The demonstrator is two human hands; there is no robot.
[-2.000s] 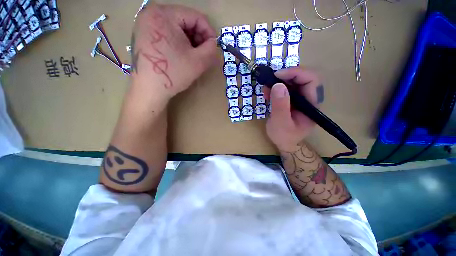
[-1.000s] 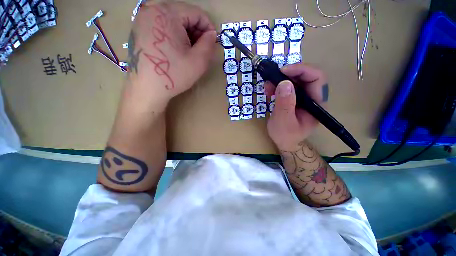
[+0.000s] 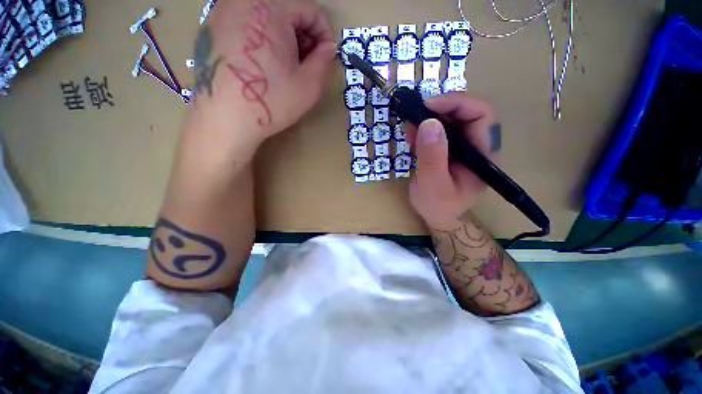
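The PCB panel [image 3: 381, 132], a white grid of round dark-ringed boards, lies flat on the cardboard. My right hand [image 3: 450, 158] holds the soldering iron [image 3: 481, 165] by its black handle. The iron's tip is at the panel's top-left board. My left hand [image 3: 281, 65] is beside that same corner with thumb and forefinger pinched together. What they pinch is too small or hidden to tell. My right hand and the iron cover part of the panel's lower right.
Connector leads [image 3: 159, 61] lie left of my left hand. Overlapping finished panels [image 3: 35, 38] are at the far left. Silvery solder wire [image 3: 556, 69] curls at the upper right. A blue tray [image 3: 616, 131] holds a black box [image 3: 670, 138]. The cardboard sheet [image 3: 92, 165] has handwritten characters.
The panel and leads sit slightly higher in view. My left hand has shifted slightly up. The iron's tip stays around the panel's top-left board.
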